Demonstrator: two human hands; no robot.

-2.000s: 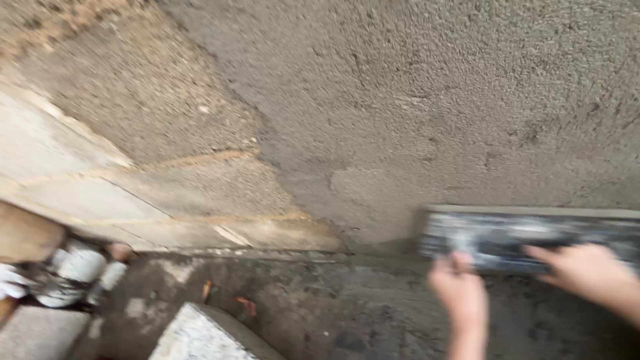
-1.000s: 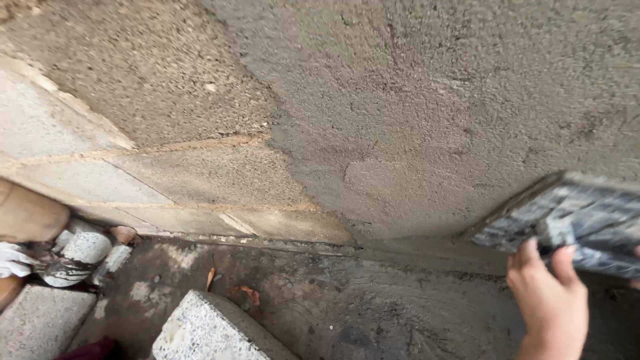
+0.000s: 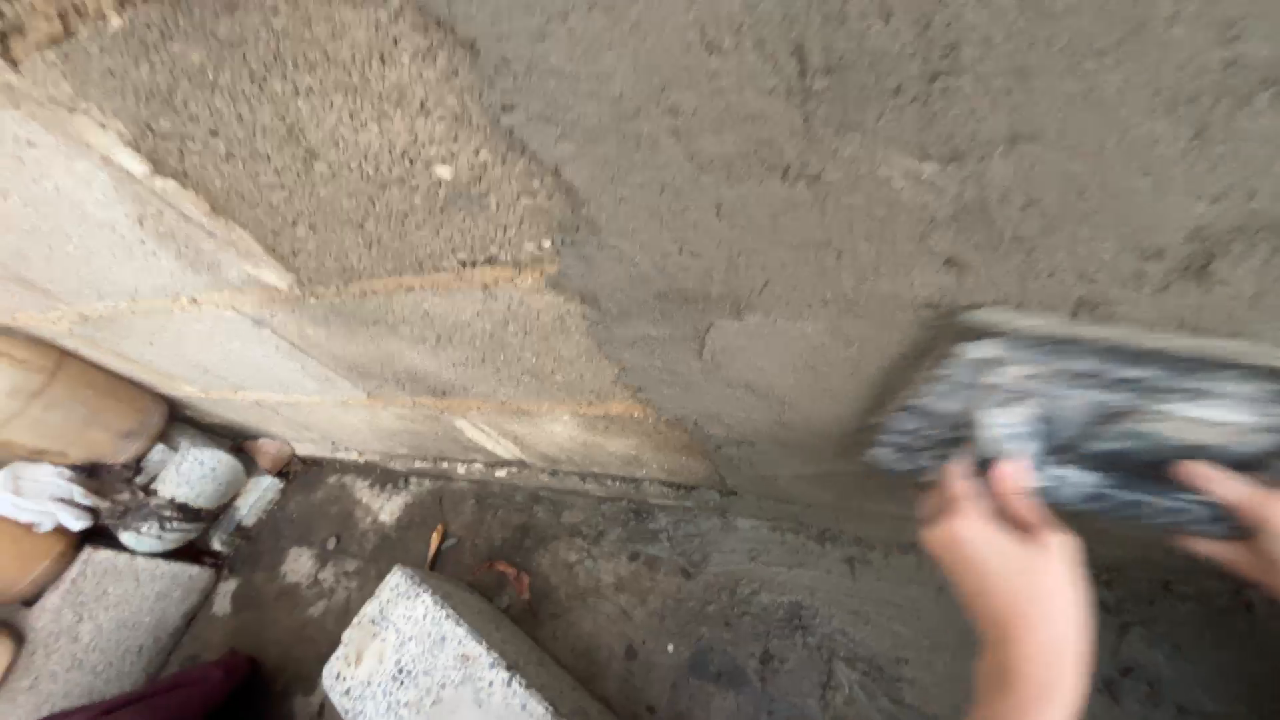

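A wide plastering float [image 3: 1100, 420], dark and smeared with grey mortar, lies against the lower part of the wall at the right. My left hand [image 3: 1010, 560] grips its near side by the left part, fingertips and thumb pinched on it. At the right edge my right hand [image 3: 1235, 520] is closed round the float's handle, partly cut off by the frame. Both hands and the float are blurred. Wet grey mortar [image 3: 780, 200] covers the right side of the wall and ends in a ragged edge beside bare blockwork [image 3: 330, 170].
A pale concrete block [image 3: 430, 650] stands on the stained floor [image 3: 700, 600] near the wall. At the left are another block [image 3: 120, 610], brown rounded objects [image 3: 75, 400], a white glove [image 3: 45, 495] and rubble. Dark red cloth [image 3: 190, 690] shows at the bottom.
The float, steeply tilted one second ago, now lies more level along the wall base and further into view. My right hand, out of view then, shows again at the right edge.
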